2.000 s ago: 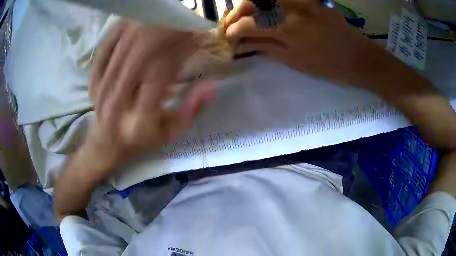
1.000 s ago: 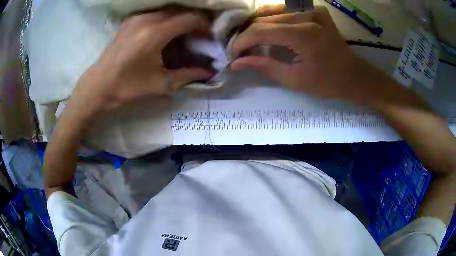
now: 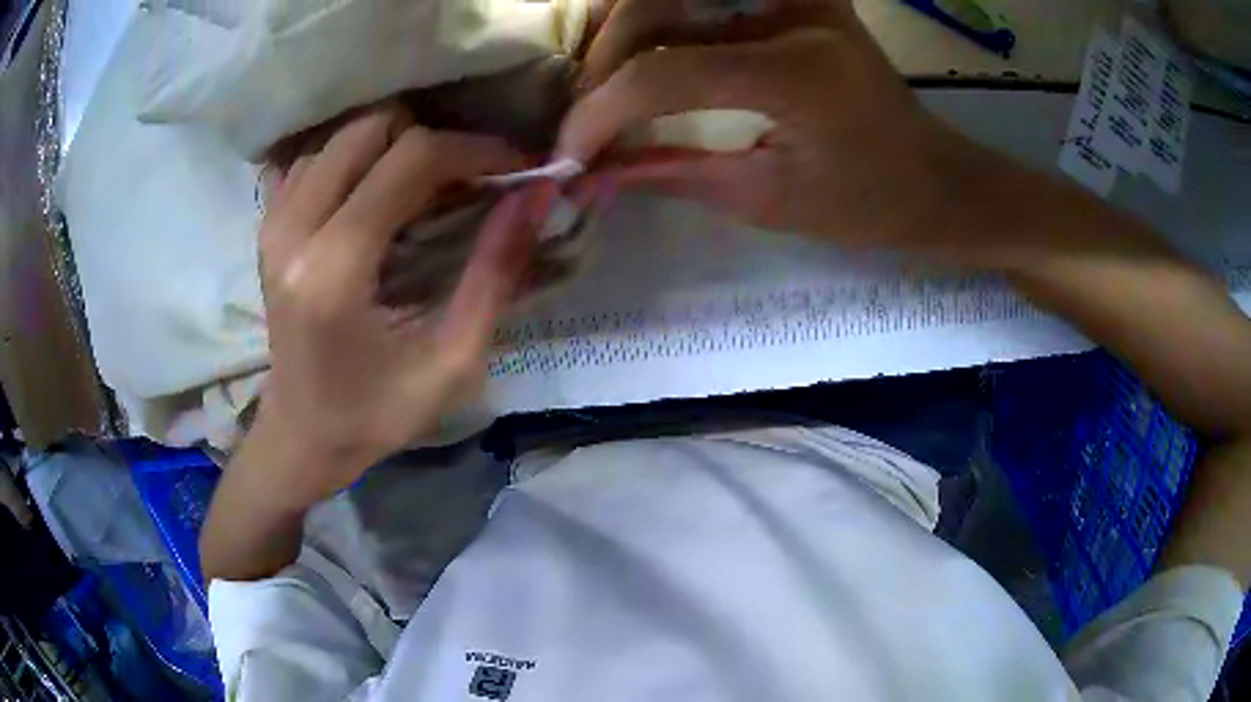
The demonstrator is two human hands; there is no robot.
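Note:
The cream garment point(image 3: 179, 274) lies in a large soft pile at the left and runs up behind my hands. A small white tag point(image 3: 560, 170), perhaps a care label, is pinched between the fingertips of both hands. My left hand point(image 3: 371, 274) is at the left of the tag with curled fingers. My right hand point(image 3: 782, 137) is at the right of the tag, palm down, slightly blurred. The cloth at the fingertips is partly hidden by the hands.
Label strips point(image 3: 1128, 110) with dark print lie at the right. A blue and dark tool point(image 3: 971, 25), perhaps snips, lies at the top right. The table ruler point(image 3: 768, 329) runs along the front edge. A blue crate point(image 3: 1118, 480) stands below right. My white shirt is at the bottom.
My left hand has moved down, with the cream cloth now spread above it. The white tag is now pinched narrow between the fingertips. The tool shows nearer the top edge.

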